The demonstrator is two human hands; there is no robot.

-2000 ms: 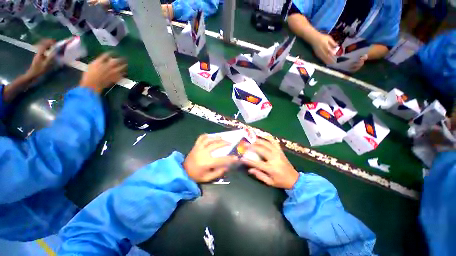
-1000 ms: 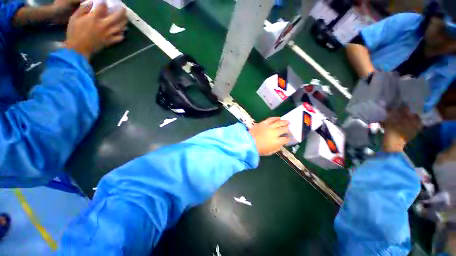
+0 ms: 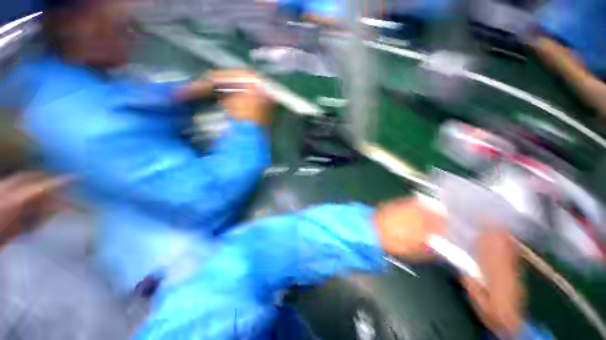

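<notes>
The frame is strongly blurred. My left hand (image 3: 410,229) is at a pale, white-grey carton (image 3: 475,206), at its left side, near the rail. My right hand (image 3: 495,279) is at the same carton's lower right side. The carton is held between both hands above the green tabletop. Its flaps and print cannot be made out. Fingers are smeared by the blur.
Blurred printed cartons (image 3: 558,192) lie on the green belt at right. The pale rail (image 3: 399,165) runs diagonally past the upright post (image 3: 362,86). A dark strap (image 3: 325,143) lies beside it. A neighbour in a blue smock (image 3: 153,153) sits close at left; other workers are beyond.
The view has swung left, bringing the neighbour further into the picture. My left hand has left the cartons on the belt, and both hands are now together at one pale carton.
</notes>
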